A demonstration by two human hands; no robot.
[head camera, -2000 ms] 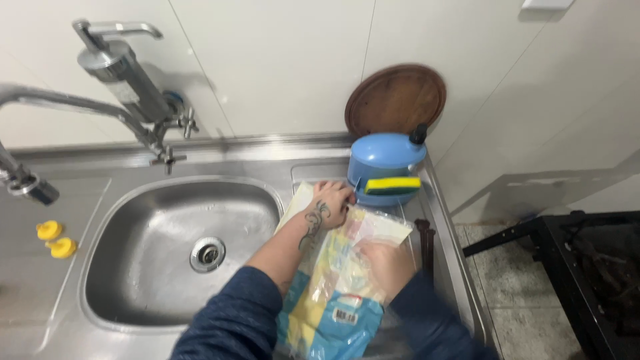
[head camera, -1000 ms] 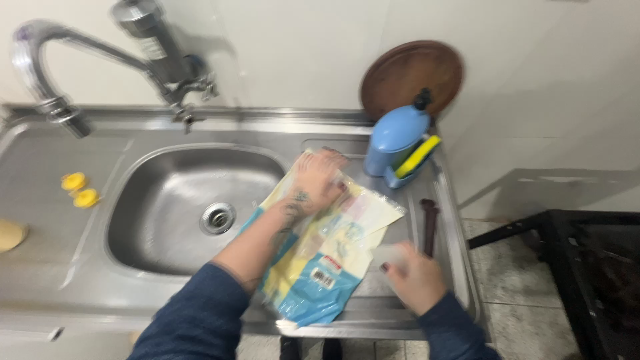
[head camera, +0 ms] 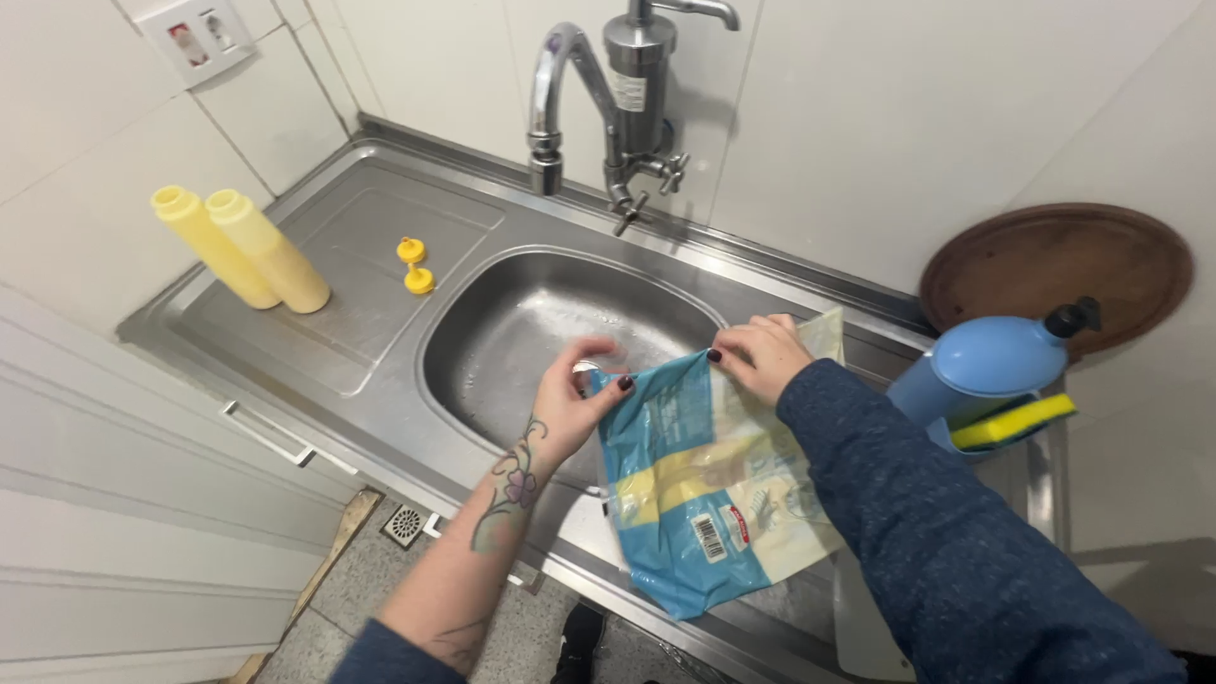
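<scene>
A crumpled plastic bag, blue, yellow and cream with a barcode, hangs between my hands over the right side of the sink basin and the drainboard. My left hand pinches its upper left corner between thumb and fingers, some fingers raised and blurred. My right hand grips the bag's upper edge farther right. Two squeeze bottles without caps, holding something pale yellow, stand on the left drainboard. Their yellow nozzle caps lie beside them, near the basin.
Behind the basin rise a curved faucet and a metal water filter. At the right stand a blue soap dispenser with a yellow sponge, and a round wooden board leaning on the wall. A white board lies under my right sleeve.
The bag lay flat on the right drainboard; now its upper edge is lifted between my hands and it is turned. My right hand, off the bag one second ago, grips it. The view has swung left.
</scene>
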